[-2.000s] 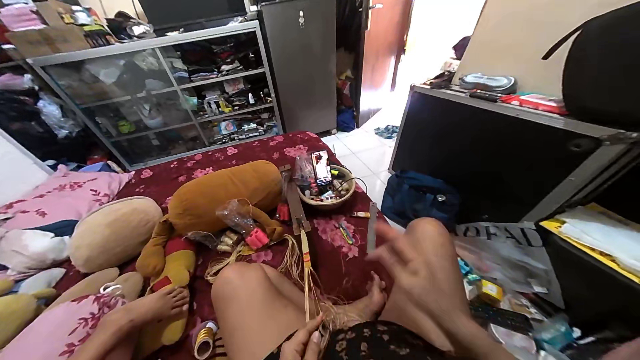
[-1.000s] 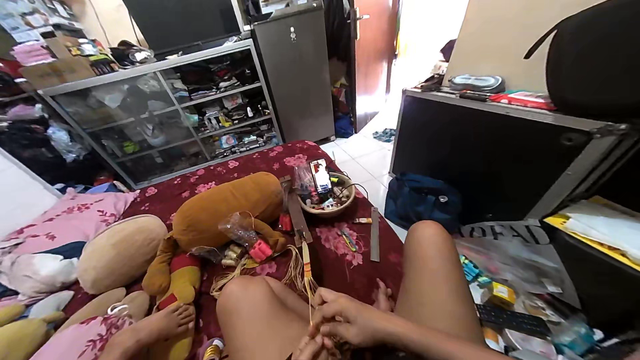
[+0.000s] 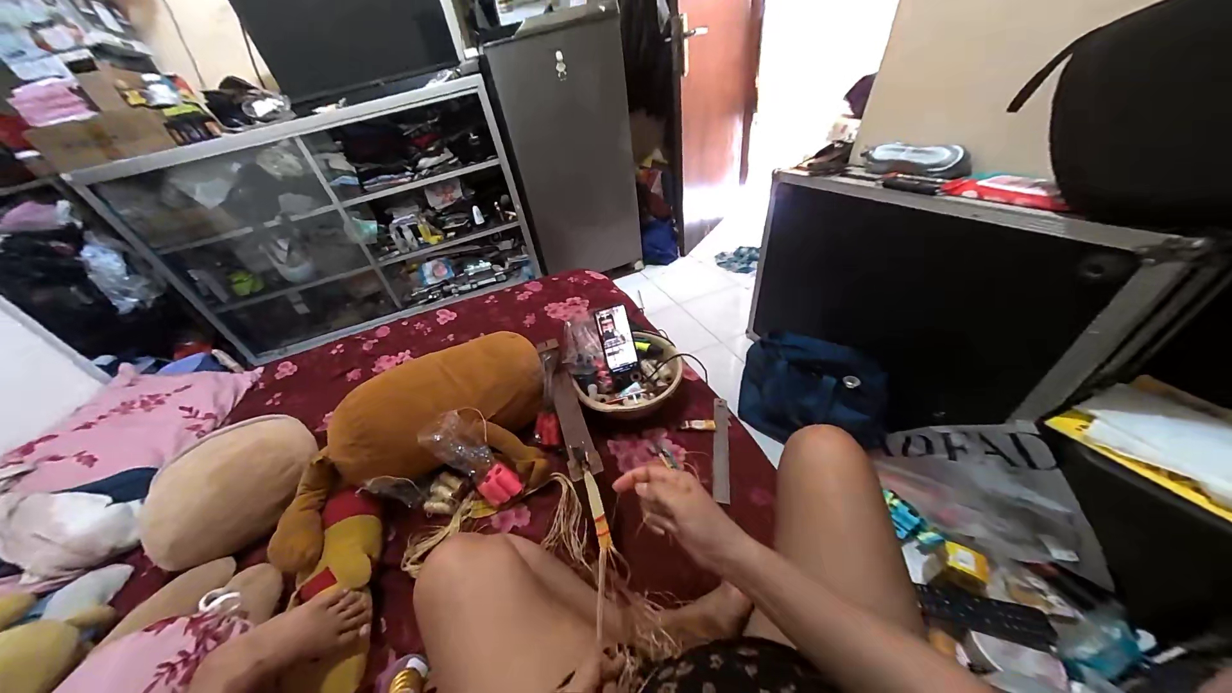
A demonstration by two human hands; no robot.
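Note:
A flat band of pale fibre with orange and yellow bindings (image 3: pixel 599 515) runs from a clamp on a long wooden board (image 3: pixel 575 414) toward my lap. Loose fibre strands (image 3: pixel 568 520) hang beside it. My left hand (image 3: pixel 582 674) is at the bottom edge, mostly cut off, around the lower end of the strands; its grip is hard to make out. My right hand (image 3: pixel 679 510) is raised to the right of the band, fingers partly bent and apart, holding nothing visible. Pink spools (image 3: pixel 500 484) and a clear plastic bag (image 3: pixel 457 443) lie left of the board.
A round basket (image 3: pixel 626 409) holds small items and a propped phone (image 3: pixel 616 339). A metal ruler (image 3: pixel 721 452) lies on the red floral bedding. An orange-brown plush toy (image 3: pixel 438 404) is on the left. Another person's foot (image 3: pixel 337 621) rests at lower left. A blue bag (image 3: pixel 813 390) stands right.
My right hand was at the strands beside my left hand one second ago; it has moved up and away, with its fingers apart.

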